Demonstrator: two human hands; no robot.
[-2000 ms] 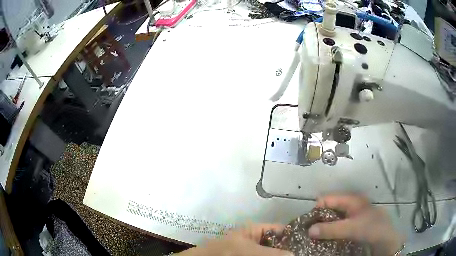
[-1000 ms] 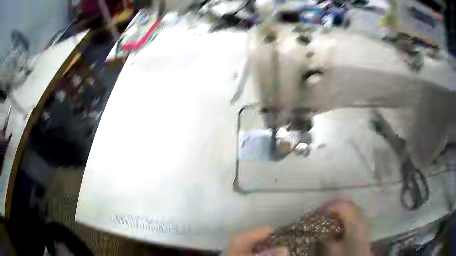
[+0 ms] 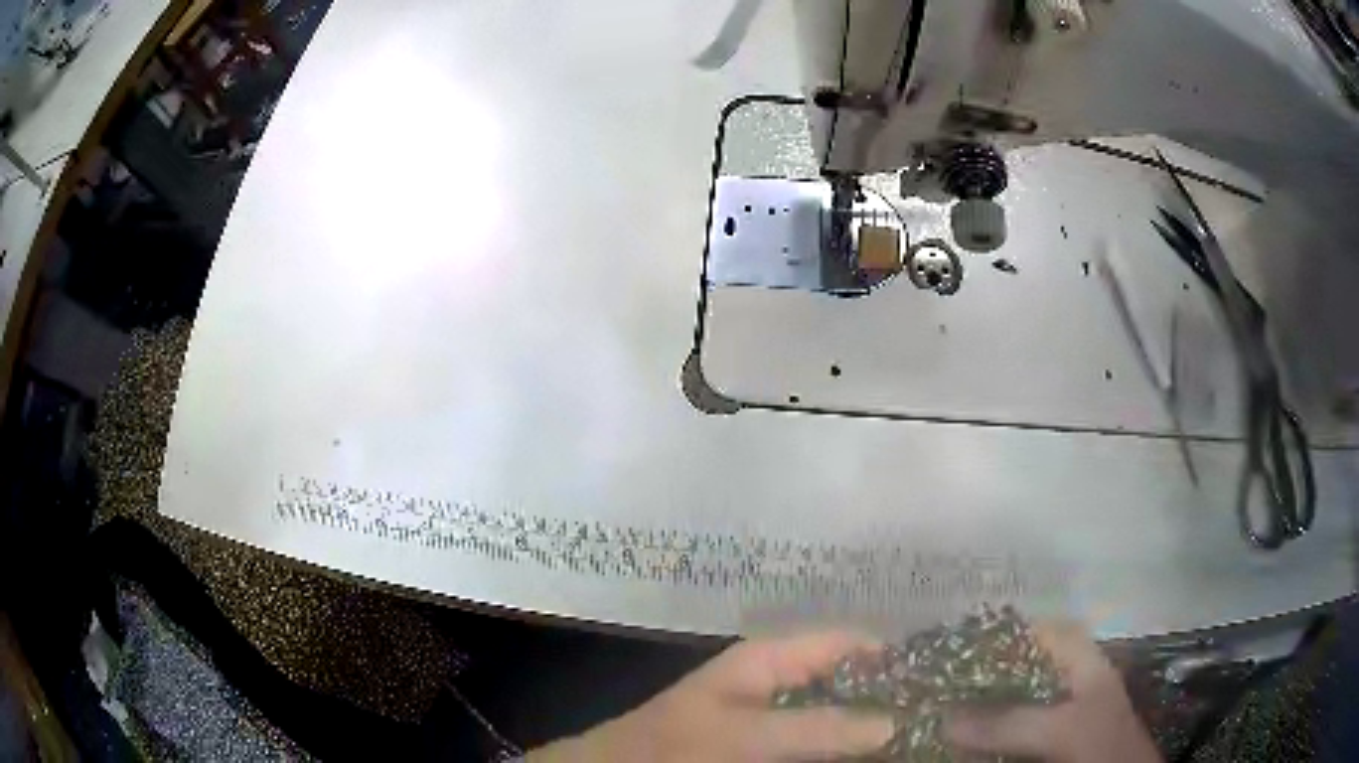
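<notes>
A dark speckled fabric panel is bunched between my two hands at the front edge of the table, low in the view. My left hand holds its left side. My right hand holds its right side and is cut off by the bottom edge. Both hands are somewhat blurred. The sewing machine's needle area is ahead of the hands, apart from the fabric. The shiny slide plate lies bare beside it.
Fabric shears lie right of the needle, with a slim metal tool beside them. The machine head stands at the upper right. A printed ruler runs along the front of the table. Speckled and black cloth hangs low left.
The view has tipped down, so the machine and shears appear higher. The pink item is out of view. Both hands still hold the speckled fabric, now at the table's front edge.
</notes>
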